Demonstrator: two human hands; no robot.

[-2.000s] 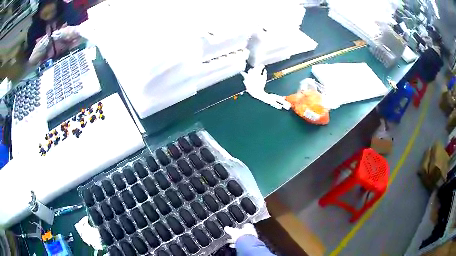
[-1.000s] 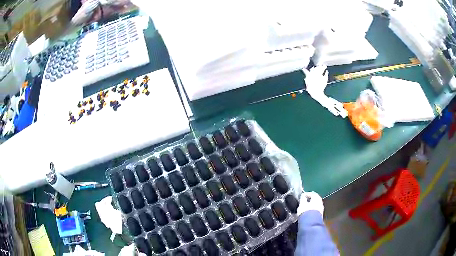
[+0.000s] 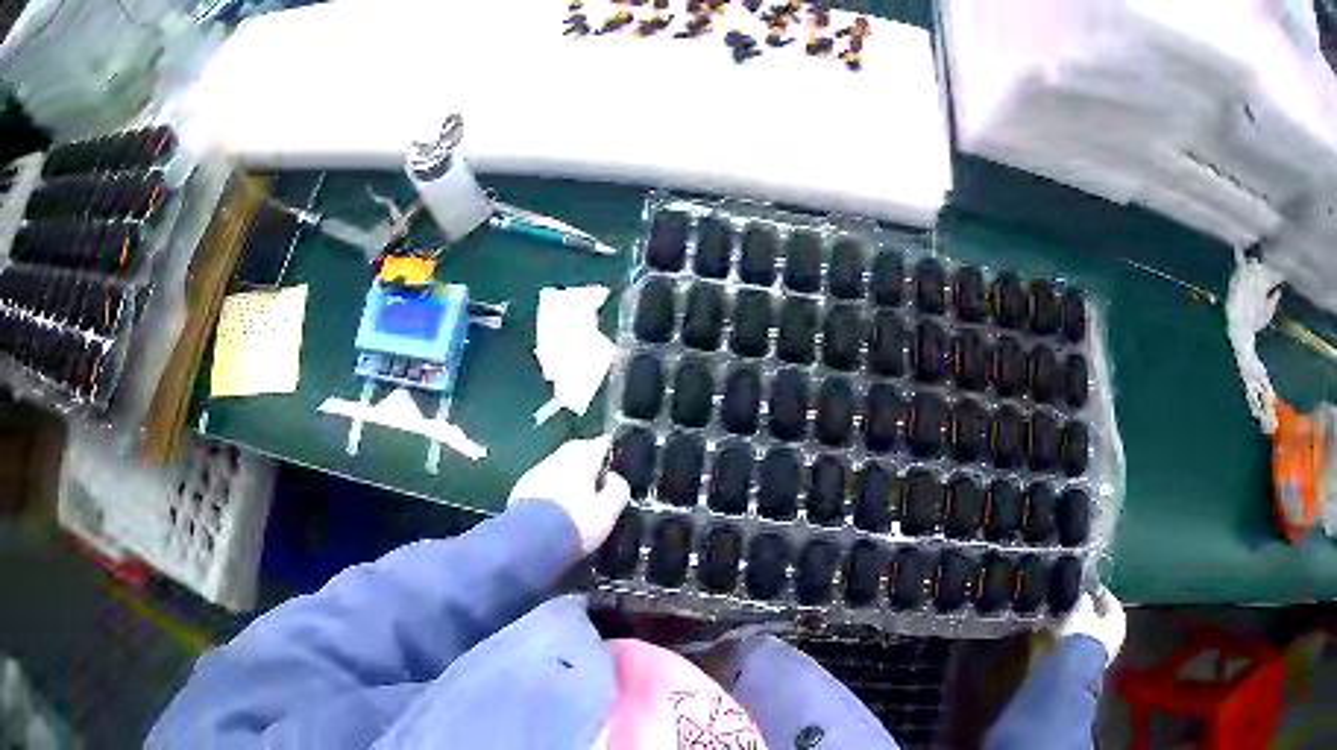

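A clear plastic blister tray [image 3: 865,545] with five rows of black rounded cases lies over the green bench mat, its near edge at the bench's front edge. My left hand [image 3: 576,491], in a white glove, grips the tray's near left corner. My right hand [image 3: 1094,621], also gloved in white, grips the near right corner. The fingers of both hands are partly hidden by the tray.
A light-blue tester [image 3: 412,337] with a lit blue screen, a yellow sheet [image 3: 258,342], a white bottle [image 3: 447,191] and a pen [image 3: 550,230] are left. A foam slab [image 3: 587,103] lies behind. Another filled tray [image 3: 81,264] is far left. An orange bag [image 3: 1298,469] is right.
The view has swung left, bringing the tester nearer the middle. My left hand has come into view at the tray's left corner. My right hand is still at its right corner.
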